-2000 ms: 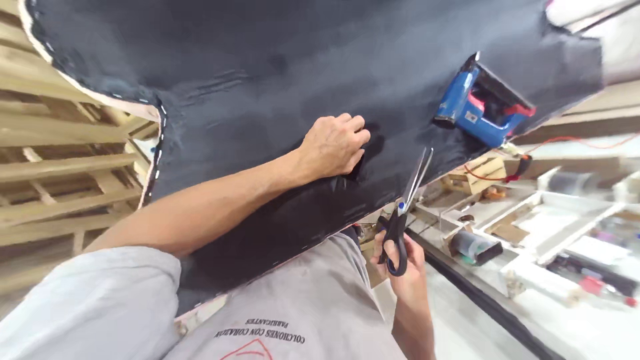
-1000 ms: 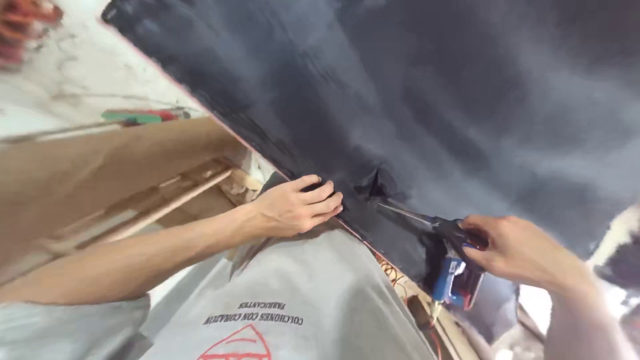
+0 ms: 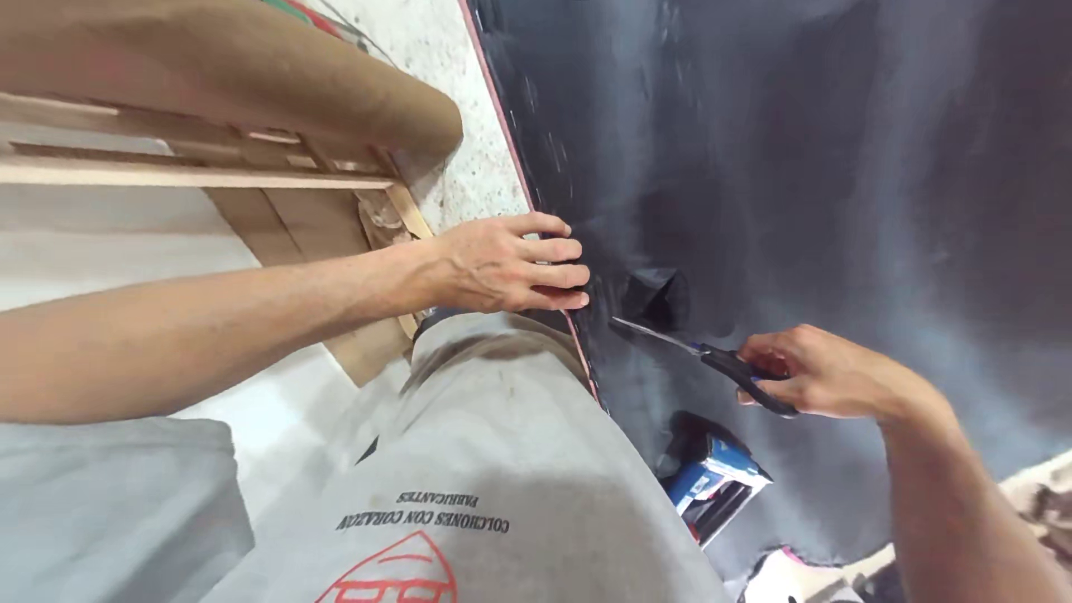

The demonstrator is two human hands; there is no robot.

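Observation:
Dark fabric (image 3: 779, 167), stapled along its edge, covers a large flat piece. My left hand (image 3: 511, 264) lies at that edge, its fingertips resting on the fabric and its thumb hidden. In my right hand (image 3: 804, 373) are black-handled scissors (image 3: 737, 377), their blades together and pointing left. The blade tips are at the fabric, just below a dark opening (image 3: 655, 300) with a raised flap. Below my right hand a blue staple gun (image 3: 716, 486) lies on the fabric near my body.
A roll of brown paper or cardboard (image 3: 293, 75) lies at the upper left. Under it are wooden frame parts (image 3: 193, 173) and brown sheets (image 3: 285, 218). A speckled pale floor (image 3: 477, 159) shows beside the fabric edge. Pale material is at the lower right.
The view has swung strongly. Two seconds ago the scissors were held with blades apart, off the fabric's edge; now they are closed over the fabric. My left hand has moved from the fabric's middle to its edge.

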